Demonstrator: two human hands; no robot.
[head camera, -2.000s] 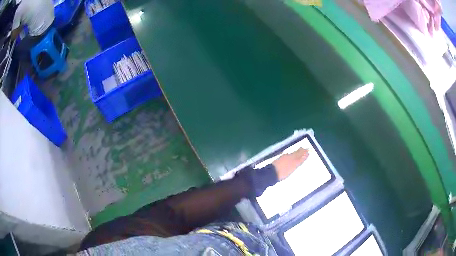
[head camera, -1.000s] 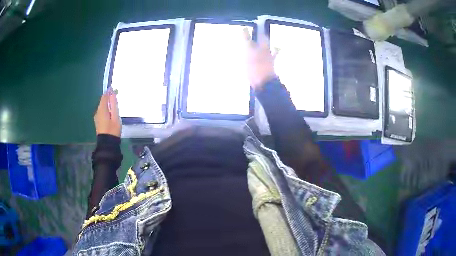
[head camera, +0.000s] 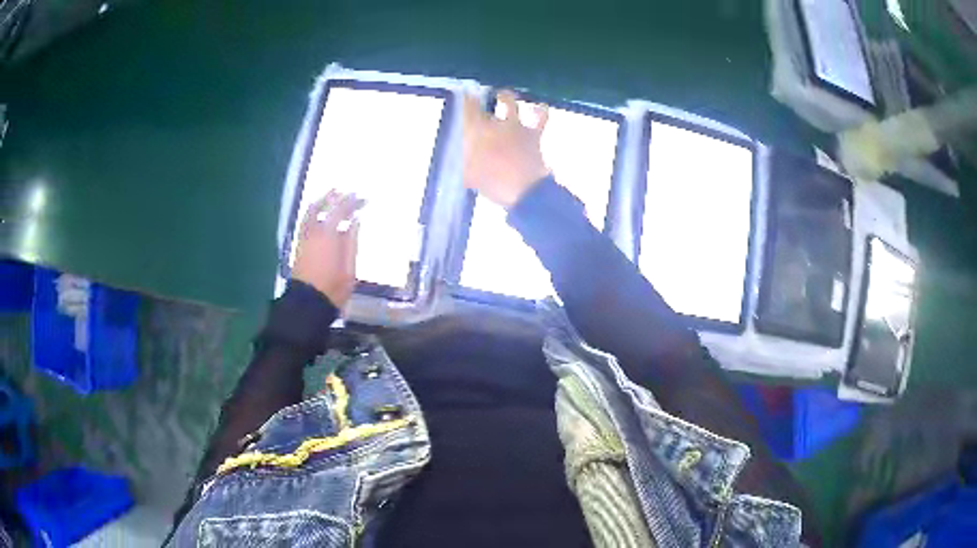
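Observation:
Several tablets lie in a row in white foam sleeves on the dark-green bench. The leftmost tablet (head camera: 375, 161), the second tablet (head camera: 584, 150) and the third tablet (head camera: 696, 219) have bright white screens. The fourth tablet (head camera: 803, 252) is dark with small white labels. A smaller dark device (head camera: 884, 316) lies at the right end, with glare on it. My left hand (head camera: 329, 246) is over the leftmost tablet's lower left, fingers apart, holding nothing. My right hand (head camera: 506, 148) is over the second tablet's upper left, fingers apart and slightly blurred, holding nothing visible.
Stacked tablets (head camera: 836, 54) in white wrapping lie at the far right, near a pale pole with yellowish wrapping (head camera: 895, 141). Blue crates (head camera: 80, 326) stand on the floor at the left, and another blue crate (head camera: 820, 421) shows below the bench's right part.
The view has turned and shifted since one second ago. My left hand has moved from the leftmost tablet's edge onto its screen. My right hand has moved left to the second tablet's upper left.

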